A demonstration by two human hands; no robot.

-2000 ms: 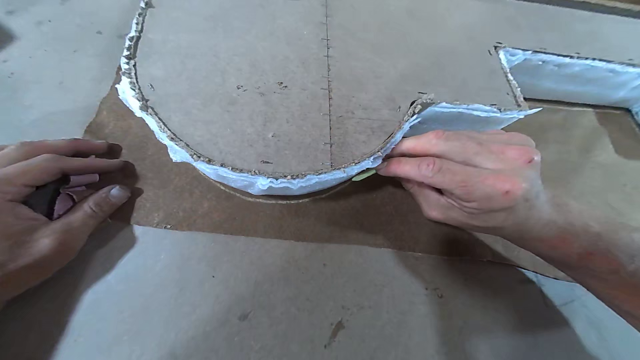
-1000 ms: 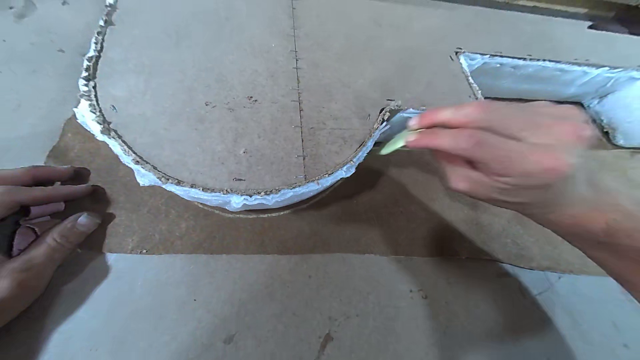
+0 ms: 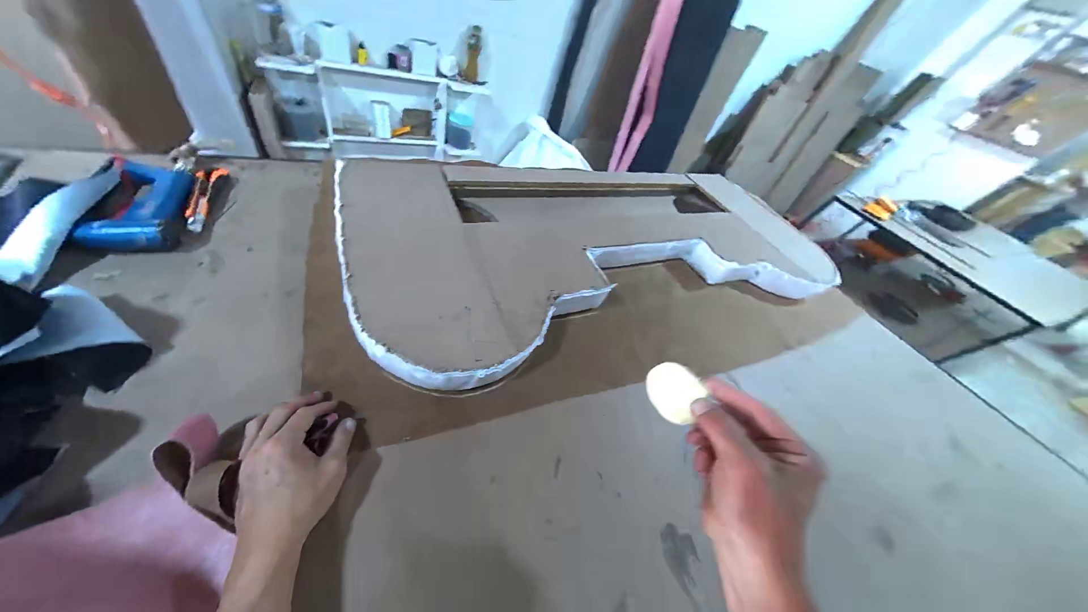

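A pale, flat oval piece (image 3: pixel 674 393) is pinched between the thumb and fingers of my right hand (image 3: pixel 756 476), held above the table to the right. My left hand (image 3: pixel 293 463) rests at the lower left with its fingers curled around part of a curled pink and brown strip (image 3: pixel 208 476). Beyond both hands lies a large shaped cardboard panel (image 3: pixel 425 289) with a rounded lobe, a stepped notch and a rectangular opening. White material (image 3: pixel 442 379) lines its curved edge. Under the panel is a brown sheet (image 3: pixel 357 416).
A blue tool (image 3: pixel 140 212), probably a staple gun, and orange-handled cutters (image 3: pixel 202 200) lie at the left rear. Dark and white fabric scraps (image 3: pixel 76 340) and a pink sheet (image 3: pixel 119 552) lie at the left. Behind the table are shelves (image 3: pixel 382 76) and upright boards; another table (image 3: pixel 952 255) stands right.
My right hand has come away from the panel's white edge with the pale piece still in it. The view has swung up and widened to the whole panel and the room.
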